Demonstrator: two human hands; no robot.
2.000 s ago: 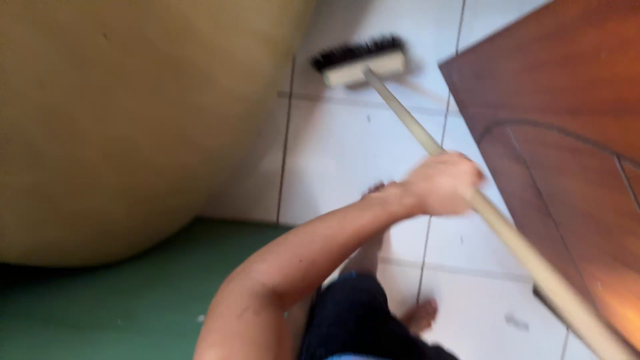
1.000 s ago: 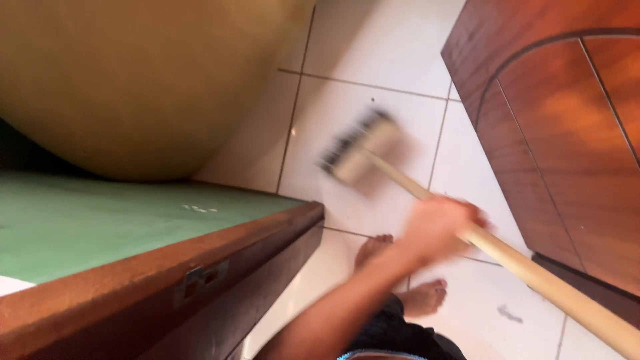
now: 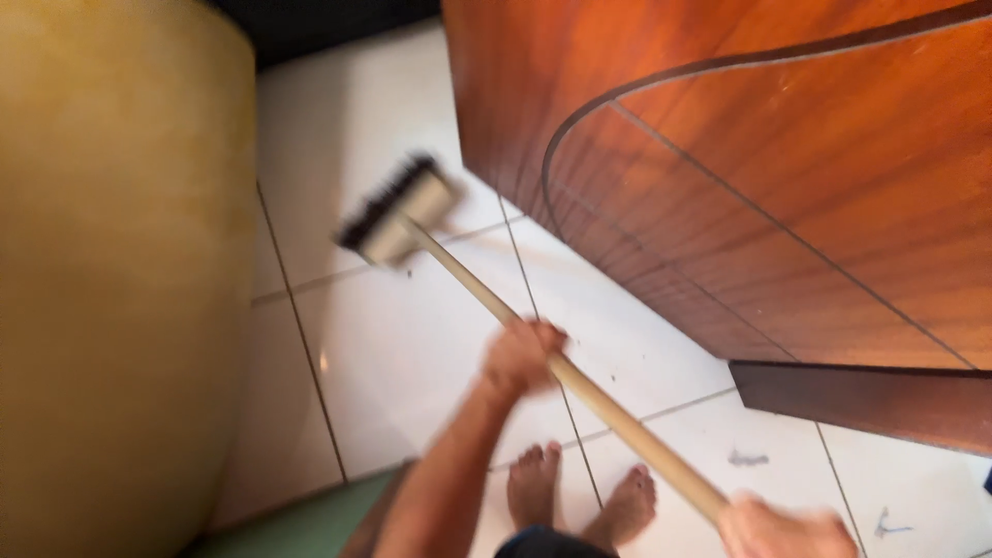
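Observation:
A push broom [image 3: 418,221] with a pale block and dark bristles is over the white tiled floor, left of the wooden furniture, blurred by motion. Its light wooden handle [image 3: 620,418] slants down to the lower right. My left hand [image 3: 527,355] is closed around the middle of the handle. Near the handle's top end, at the bottom right, my right hand [image 3: 783,531] grips it, blurred and partly cut off by the frame. Small dark specks [image 3: 612,378] lie on the tiles near the handle.
A reddish-brown wooden furniture panel [image 3: 736,194] with a dark base fills the right side. At left bulges a large yellowish-tan surface [image 3: 116,271]. A green surface [image 3: 310,519] shows at the bottom left. My bare feet [image 3: 535,480] stand on the tiles. Grey scraps [image 3: 748,459] lie at lower right.
The broom head has moved from beside the green piece's corner to alongside the wooden panel. My right hand has come into view on the handle. The view has shifted.

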